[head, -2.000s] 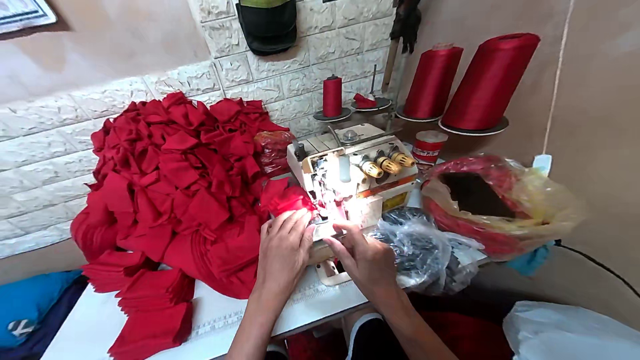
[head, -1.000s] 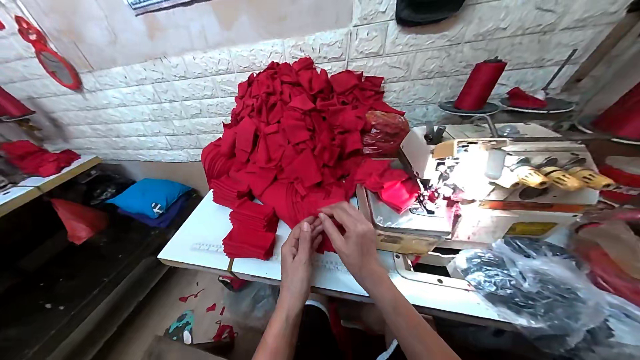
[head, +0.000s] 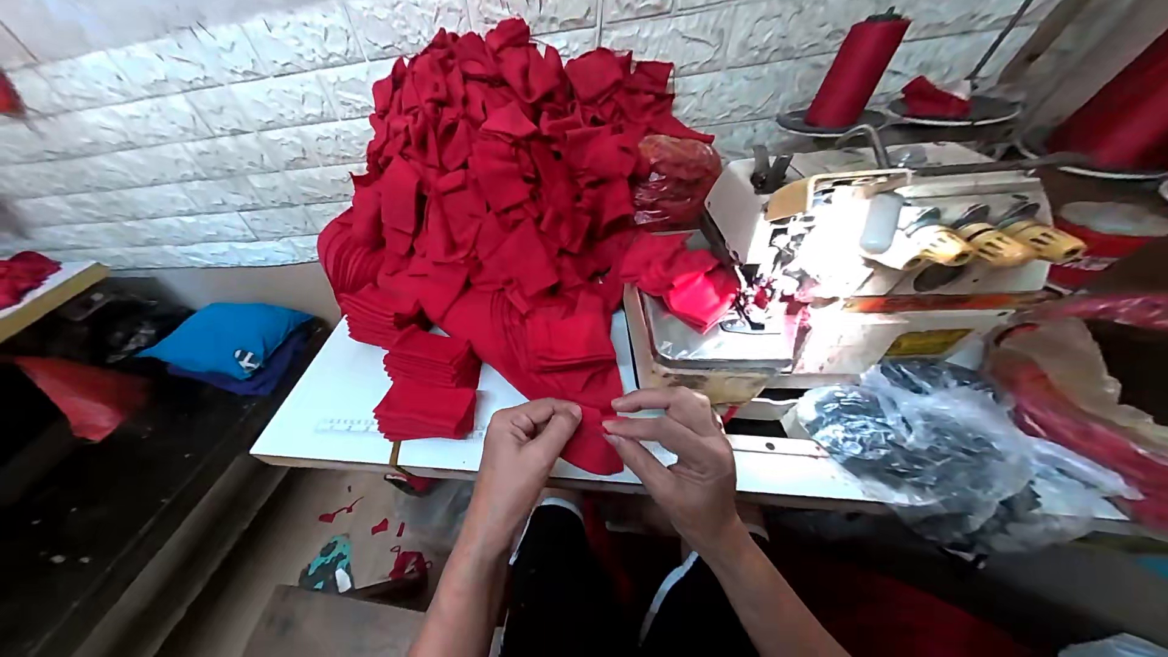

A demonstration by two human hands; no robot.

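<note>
Red fabric pieces rise in a large heap (head: 511,182) on the white sewing table (head: 310,392). My left hand (head: 529,438) is at the table's front edge, thumb and index finger pinched at the left side of a red fabric piece (head: 591,443). My right hand (head: 680,452) is at that piece's right side, its fingers apart and the thumb tip near the cloth; whether it grips is unclear. Neat stacks of red pieces (head: 424,408) lie left of my hands. To the right stands an overlock sewing machine (head: 821,246), with red cloth (head: 698,292) beside its lit needle area.
A clear plastic bag with dark contents (head: 912,447) lies on the table at right, by an open red bag (head: 1077,401). Red thread cones (head: 858,73) stand behind the machine. A blue bundle (head: 228,338) rests on the dark bench at left. A white brick-patterned wall is behind.
My hands have moved left from the machine's needle area to the table's front edge beside the red stacks. The view has swung left.
</note>
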